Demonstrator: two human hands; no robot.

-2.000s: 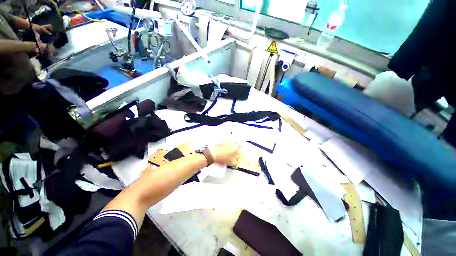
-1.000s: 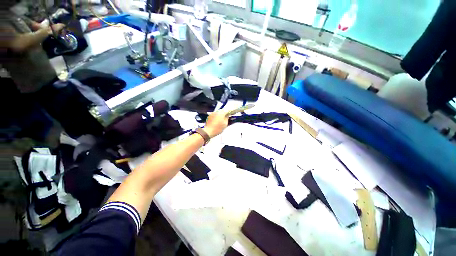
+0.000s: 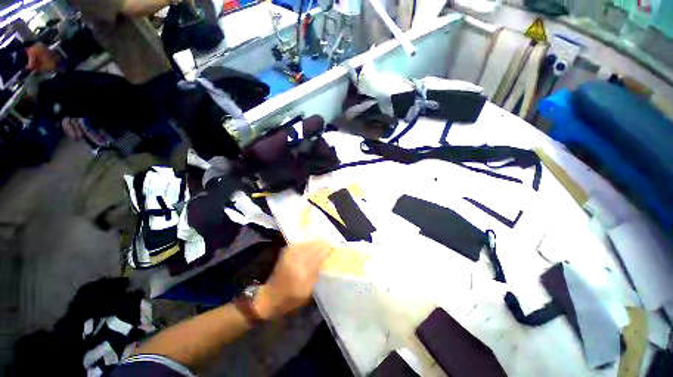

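Note:
My left hand [image 3: 295, 278], with a brown band on the wrist, is at the left edge of the white table. It grips a tan card template [image 3: 345, 261], held flat at or just above the tabletop. A black flap-shaped piece [image 3: 441, 225] lies beyond it to the right. Another black piece [image 3: 351, 213] lies partly over tan card [image 3: 322, 204] beyond the hand. A dark maroon flap piece [image 3: 459, 346] lies near the bottom edge. My right hand is out of the picture.
Thin black strips [image 3: 472, 156] cross the table's back. A maroon and black garment heap [image 3: 291, 154] sits at its left. Pale sheets [image 3: 594, 324] lie right, near a blue padded board [image 3: 627, 121]. Another person's arm shows at top left.
The view has swung left. My left hand was over the table's middle, then near the back strips with the tan card; it has come back to the left edge, still holding it.

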